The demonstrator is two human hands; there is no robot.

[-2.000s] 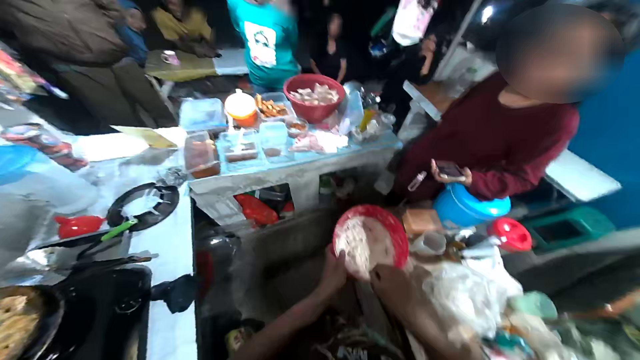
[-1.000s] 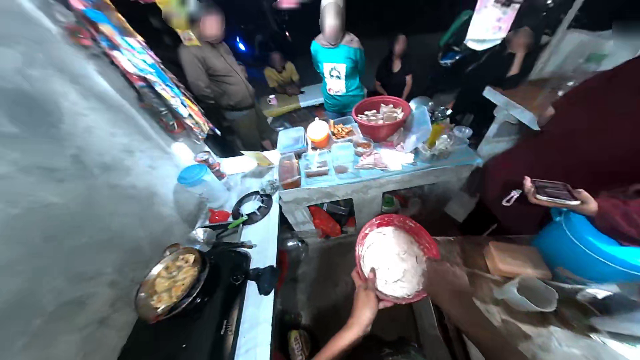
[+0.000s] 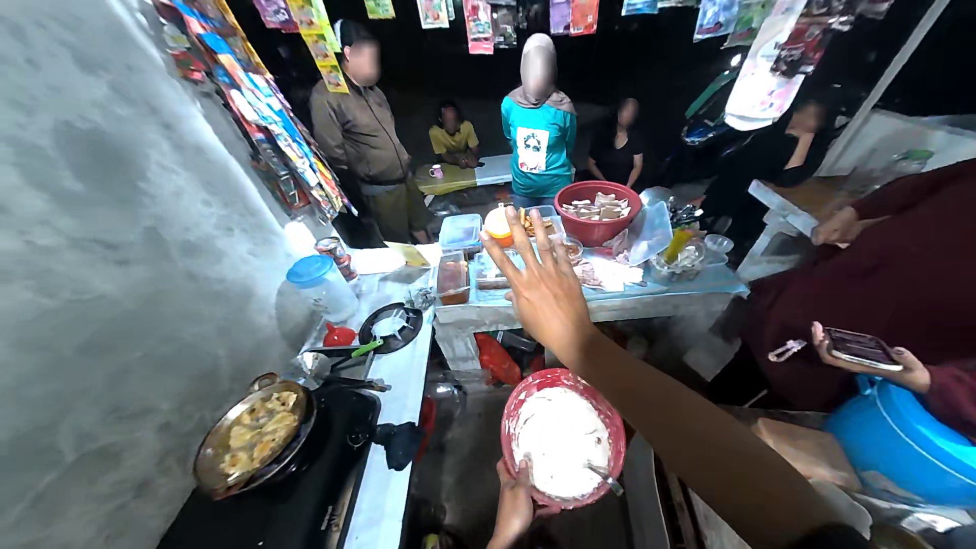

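Note:
My left hand [image 3: 515, 499] grips the near left rim of a red plastic bowl [image 3: 512, 412], thumb over the edge. White batter [image 3: 563, 438] fills the bowl, and a metal spoon [image 3: 606, 479] leans in it at the right. Stretched out above and beyond the bowl, my right hand [image 3: 545, 293] has its fingers spread and holds nothing. Behind its fingers, partly hidden, are an orange container with a pale top [image 3: 499, 226] and a tub of fried food. A pan [image 3: 204, 457] with pieces frying in oil sits on the black stove at the left.
Clear plastic boxes [image 3: 454, 278] and a large red basin [image 3: 598, 226] stand on the counter [image 3: 648, 309]. A burner grate [image 3: 390, 328] lies on the left worktop. At the right, a person holds a phone [image 3: 862, 348] above a blue bucket [image 3: 900, 442]. Several people are beyond the counter.
My right hand has left the bowl area and now reaches out over the counter, fingers spread. My left hand still holds the bowl. The view has shifted.

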